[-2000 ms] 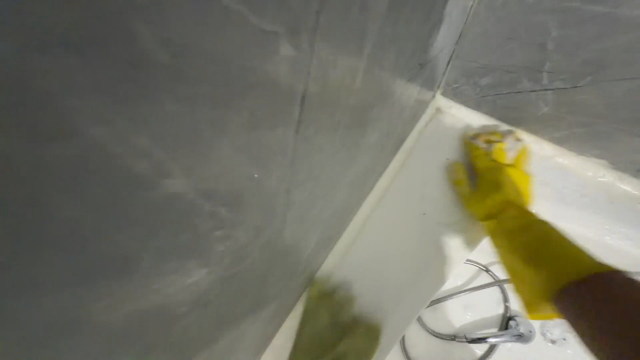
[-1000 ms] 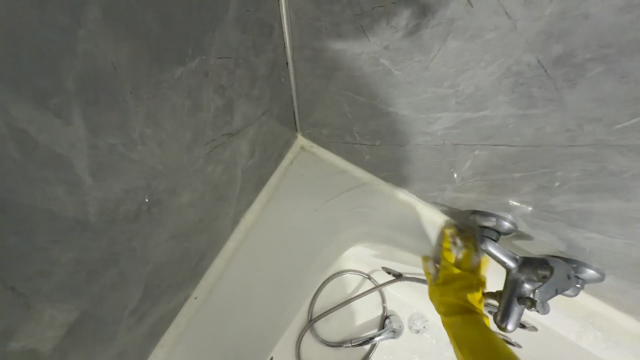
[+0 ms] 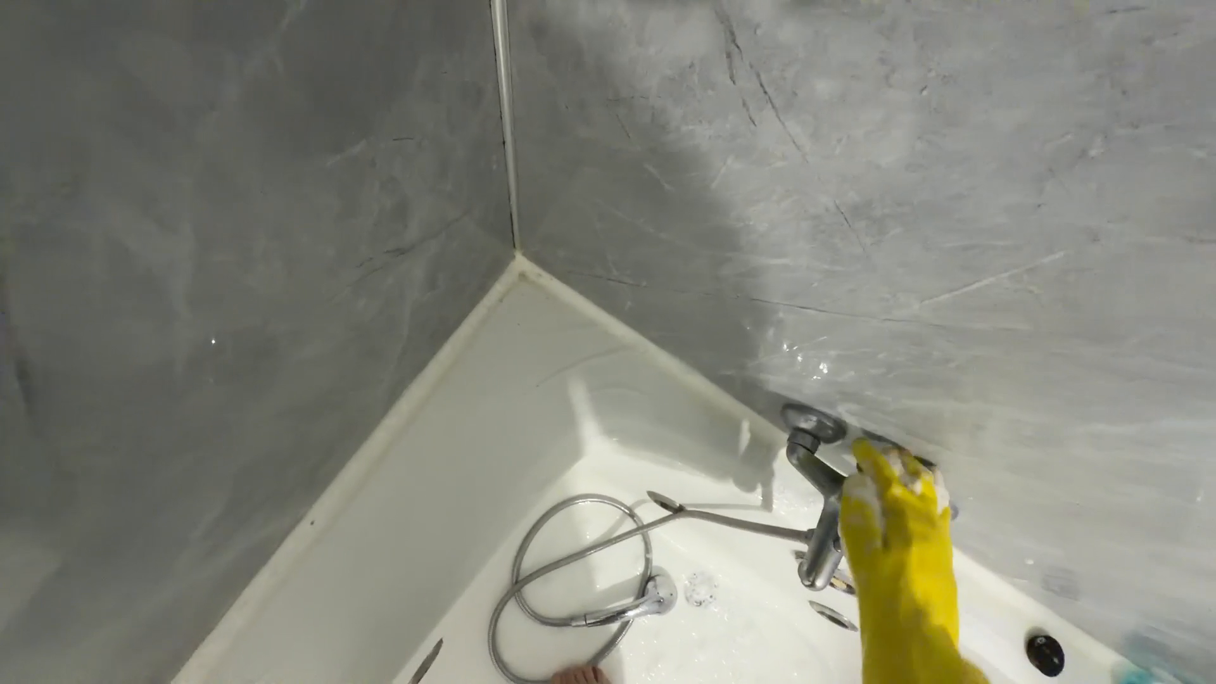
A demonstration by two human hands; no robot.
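My right hand (image 3: 898,508), in a yellow rubber glove with whitish foam on its fingers, is at the chrome bath mixer tap (image 3: 825,532) on the right. Its fingers reach over the tap's right part, by the wall; whether they hold a sponge or cloth cannot be seen. From the tap a metal shower hose (image 3: 741,521) runs down and lies coiled in the white bathtub (image 3: 446,484). The hand shower (image 3: 657,593) rests on the tub floor beside the round drain (image 3: 701,589). My left hand is out of view.
Grey marbled wall panels (image 3: 912,209) meet at a metal corner strip (image 3: 506,123). A whitish sealant bead (image 3: 380,432) follows the tub's edge. A black round knob (image 3: 1045,654) is on the right rim. Bare toes (image 3: 581,674) show at the bottom edge.
My right hand has gone from the tub's corner along the rim to the tap, and now lies over its right part. The other yellow glove, seen at first low in the view, has left it.
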